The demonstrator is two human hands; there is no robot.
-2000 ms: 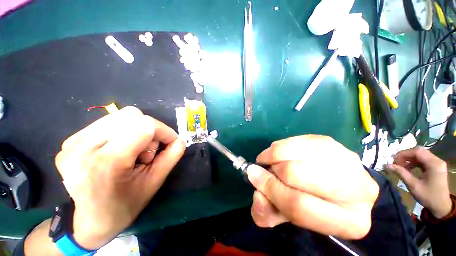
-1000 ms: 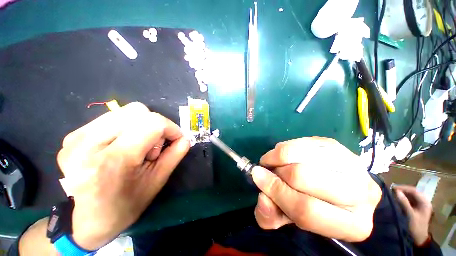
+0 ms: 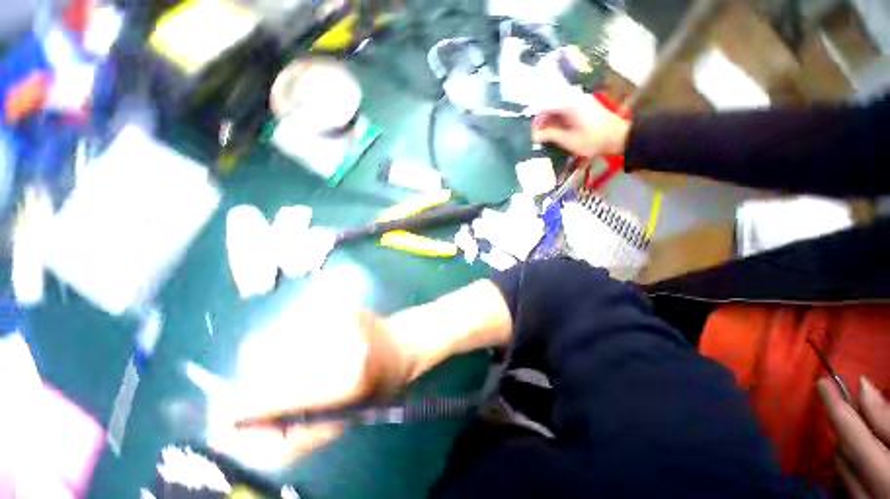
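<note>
The picture is blurred and turned toward the right side of the bench. My right hand [image 3: 312, 365] is at the lower left, washed out by glare, with its dark sleeve running to the right. It is closed around the soldering iron; the dark handle and ribbed cord end [image 3: 410, 409] show below the wrist. The iron's tip is too blurred to make out. Small white parts [image 3: 190, 470] show at the bottom edge, with a bit of yellow beside them that I cannot tell for certain. My left hand is out of the picture.
Yellow-and-black pliers [image 3: 418, 244] lie beyond my wrist, beside crumpled tissue [image 3: 512, 229] and a white bottle [image 3: 251, 249]. A round reel [image 3: 314, 95] stands farther back. Another person's hand [image 3: 586, 127] reaches in near a spiral notebook [image 3: 610, 234]; another hand at lower right holds a thin object.
The view has swung to the right. My left hand, the board, the tweezers and the mouse are no longer seen clearly or at all. My right hand now appears at lower left.
</note>
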